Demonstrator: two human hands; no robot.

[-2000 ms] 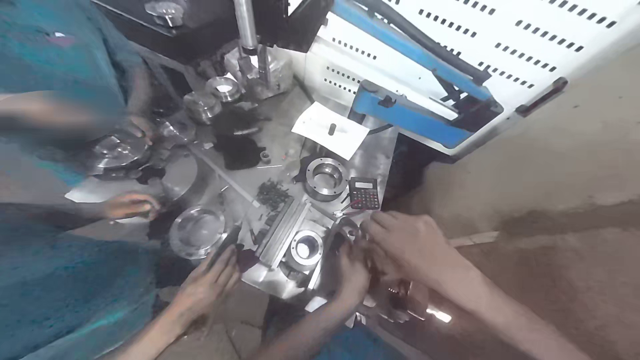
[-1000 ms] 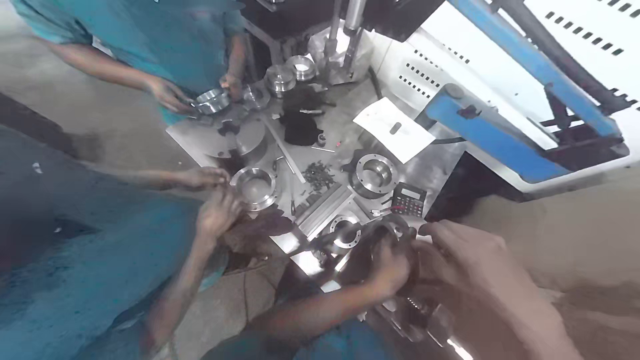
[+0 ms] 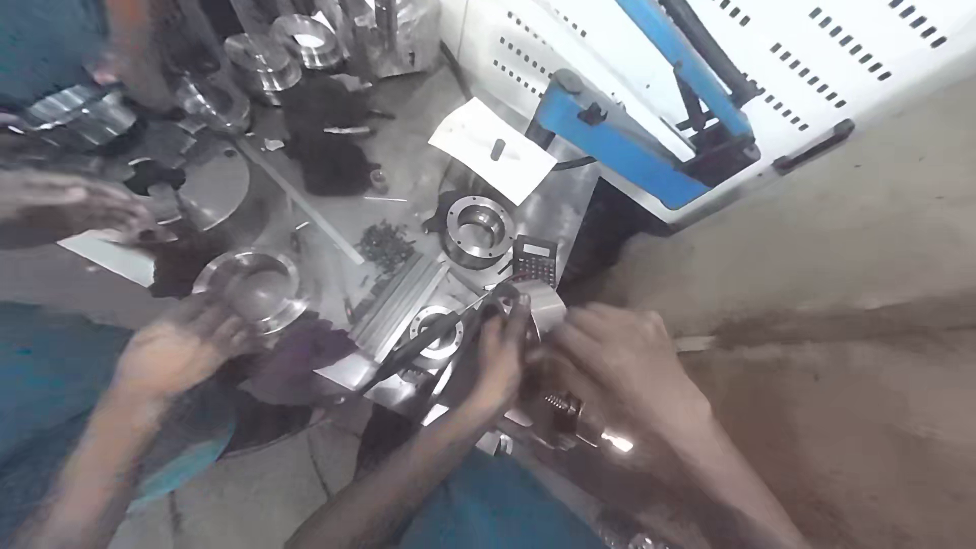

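Low at the centre, my left hand (image 3: 499, 362) grips a round metal ring (image 3: 543, 305) from its left side. My right hand (image 3: 621, 354) has its curled fingers at the ring's right lower edge; the fingertips are partly hidden. A long dark tool, its kind unclear, slants down to the left from my left hand. Just left of that hand a small flanged metal ring (image 3: 436, 333) lies by grooved metal bars (image 3: 400, 305). Beyond the held ring are a black calculator (image 3: 535, 259) and a larger flanged ring with bolt holes (image 3: 479, 229).
A paper sheet (image 3: 494, 149) lies behind the calculator, near a white perforated panel with a blue arm (image 3: 618, 141). Small dark screws or chips (image 3: 385, 244) are heaped mid-table. At left, co-workers' hands (image 3: 179, 347) are near a metal ring (image 3: 255, 290) and more machined parts.
The ring between my hands now shows its bright outer side. A co-worker's hands at the near left have moved apart. The view has shifted.
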